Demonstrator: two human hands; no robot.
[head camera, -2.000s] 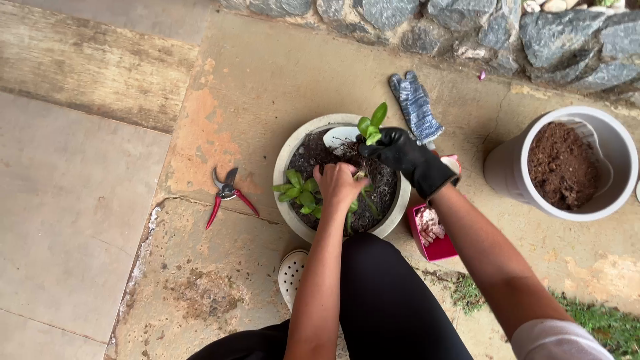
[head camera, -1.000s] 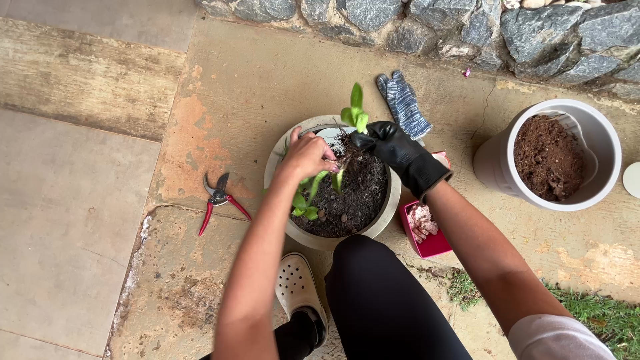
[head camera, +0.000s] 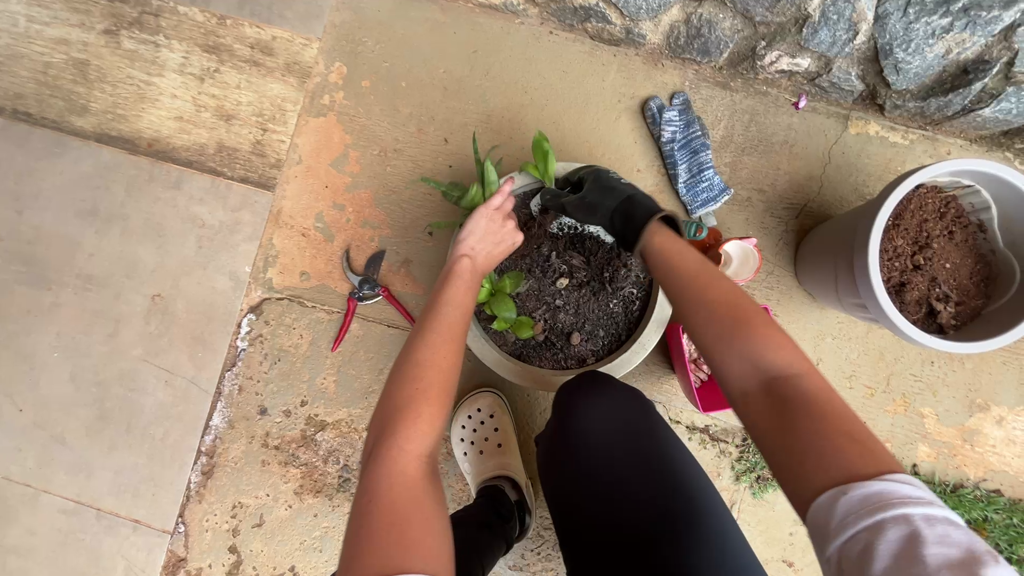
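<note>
A round planter (head camera: 564, 372) full of dark soil (head camera: 588, 292) stands before my knees. My left hand (head camera: 488, 232), bare, is at its upper left rim against a leafy green plant (head camera: 472, 192); whether the fingers grip it is hidden. My right hand (head camera: 604, 200), in a black glove, is at the upper rim with its fingertips at the base of a small green sprig (head camera: 543, 158); I cannot tell how firmly they close on it. Under the glove lies a whitish piece (head camera: 580, 230), partly covered with soil. Another low green plant (head camera: 504, 306) grows at the planter's left side.
Red-handled pruning shears (head camera: 367, 292) lie left of the planter. Beyond it rests a blue-white knit glove (head camera: 690, 152). To the right are a small cup (head camera: 739, 260), a pink container (head camera: 708, 394) and a large grey pot (head camera: 868, 264) holding brown soil. A stone wall (head camera: 928, 40) runs behind.
My left hand has moved from the plants in the middle of the planter to its upper left rim, where leafy stems now stand. My gloved right hand stays by the sprig near the far rim.
</note>
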